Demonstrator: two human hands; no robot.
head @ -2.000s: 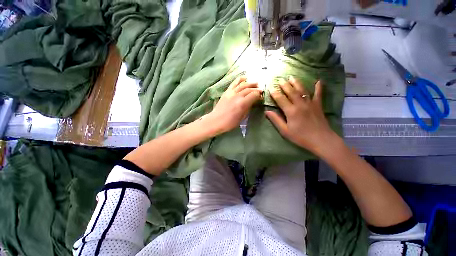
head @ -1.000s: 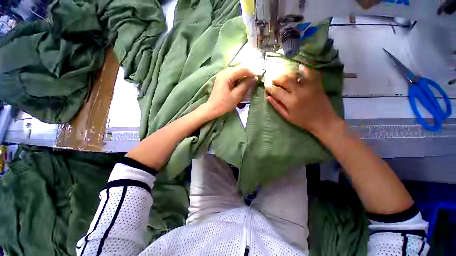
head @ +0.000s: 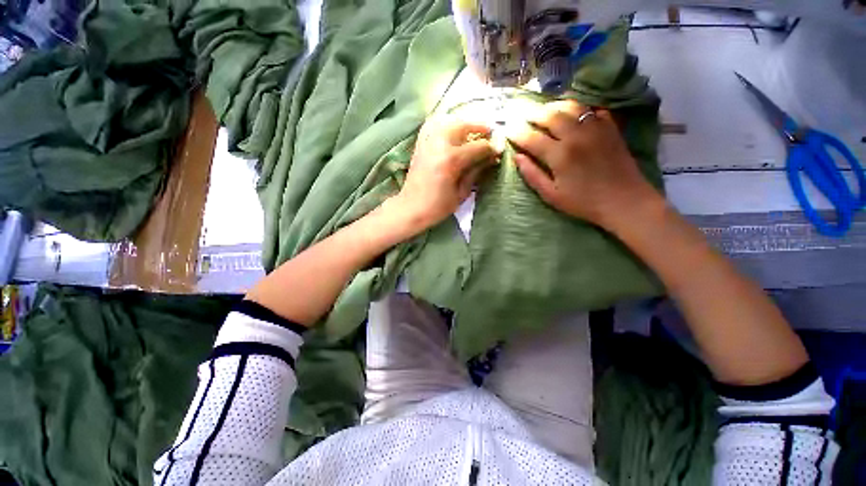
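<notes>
The green garment piece [head: 370, 161] lies across the white machine table and hangs over my lap. Its ridged shirred panel [head: 522, 237] hangs below my right hand. My left hand [head: 451, 161] pinches the cloth edge just in front of the needle area, fingertips together. My right hand [head: 579, 161] lies on the panel at the right, with its fingertips gripping the cloth close to the left fingertips. The presser foot and needle area [head: 501, 81] is just above the hands. Bright lamp glare hides the exact stitching point and the fingertips there.
Blue-handled scissors [head: 821, 180] lie at the right. A dark green garment bundle [head: 85, 123] lies at the left beside brown tape [head: 180, 209]. More green cloth [head: 142, 380] hangs below the table edge at left. A measuring scale [head: 760, 237] runs along the front edge.
The shirred panel has turned and spread down over the lap. My right hand has moved up from lying spread to gripping cloth near the needle. My left hand has shifted slightly up.
</notes>
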